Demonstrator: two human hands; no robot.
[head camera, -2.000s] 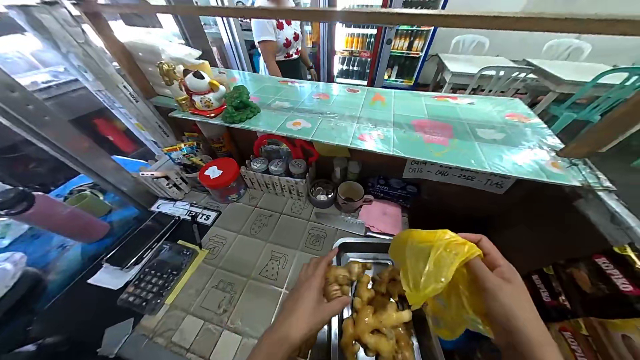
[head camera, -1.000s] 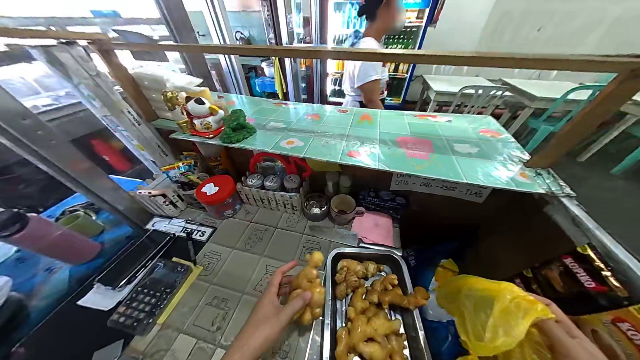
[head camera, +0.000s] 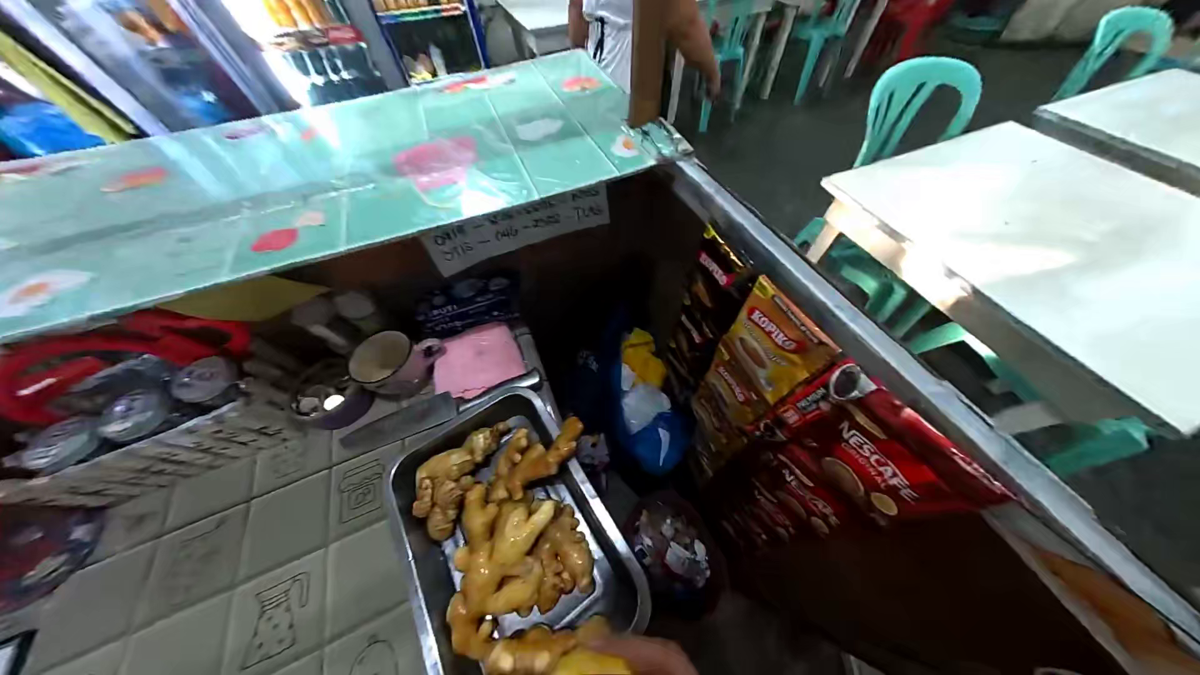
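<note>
Several knobby pieces of ginger (head camera: 506, 553) lie in a rectangular stainless steel tray (head camera: 409, 562) on the tiled counter. At the bottom edge, a small blurred part of a hand, which looks like my right hand (head camera: 647, 653), reaches in from the right over the tray's near end. It is beside the nearest ginger and a bright yellow patch, either ginger or plastic. Its fingers are mostly cut off, so its grip cannot be told. My left hand is out of view. A flat metal blade (head camera: 398, 420) lies beyond the tray, near a pink cloth (head camera: 480, 360).
A mug (head camera: 392, 364), a small bowl (head camera: 330, 394) and lidded jars (head camera: 136, 412) stand under the raised green countertop (head camera: 356, 178). Right of the tray are a blue plastic bag (head camera: 656, 441), a bin of litter (head camera: 670, 544) and hanging coffee packets (head camera: 862, 450). A person (head camera: 609, 37) stands beyond.
My left hand, which held a piece of ginger left of the tray, has gone out of view. The yellow bag no longer shows in my right hand. The view has swung right and closer.
</note>
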